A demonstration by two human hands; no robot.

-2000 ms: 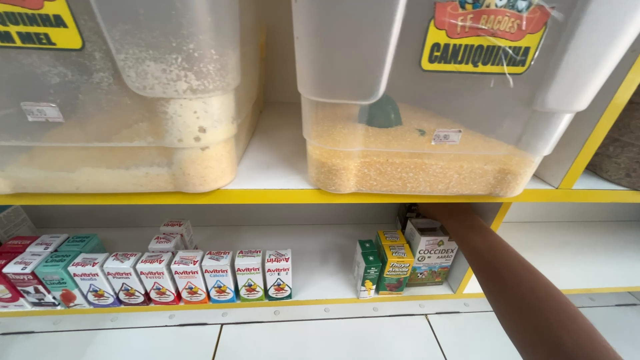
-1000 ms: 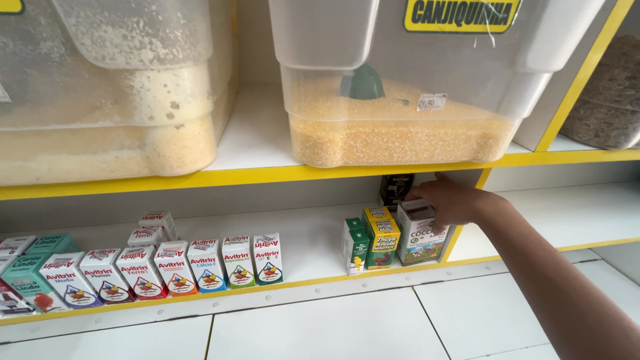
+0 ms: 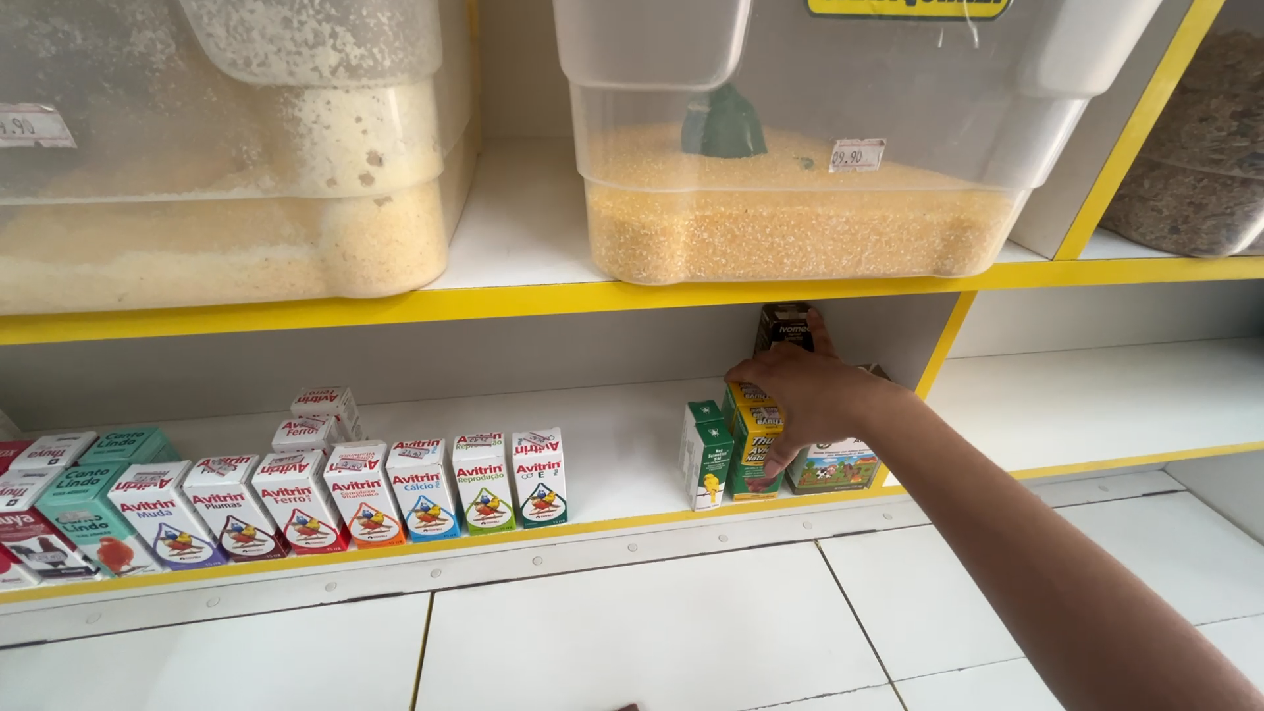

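My right hand (image 3: 820, 390) reaches in from the lower right over a small group of boxes on the low shelf. Its fingers are spread across a yellow and green box (image 3: 756, 444), and one finger lies at a black box (image 3: 785, 328) standing behind; whether it grips either one is unclear. Left of the hand stand slim green and white boxes (image 3: 710, 459). A box with a farm picture (image 3: 834, 467) is partly hidden under the wrist. My left hand is out of view.
Avitrin boxes (image 3: 425, 494) form a row at the left of the shelf, beside teal boxes (image 3: 94, 504). A yellow-edged shelf (image 3: 513, 298) above holds clear plastic bins, one with yellow grain (image 3: 790, 232). White tiles (image 3: 632, 617) lie below.
My right hand has moved left, from the farm-picture box to over the yellow and green box. The black box behind shows more plainly than two seconds ago.
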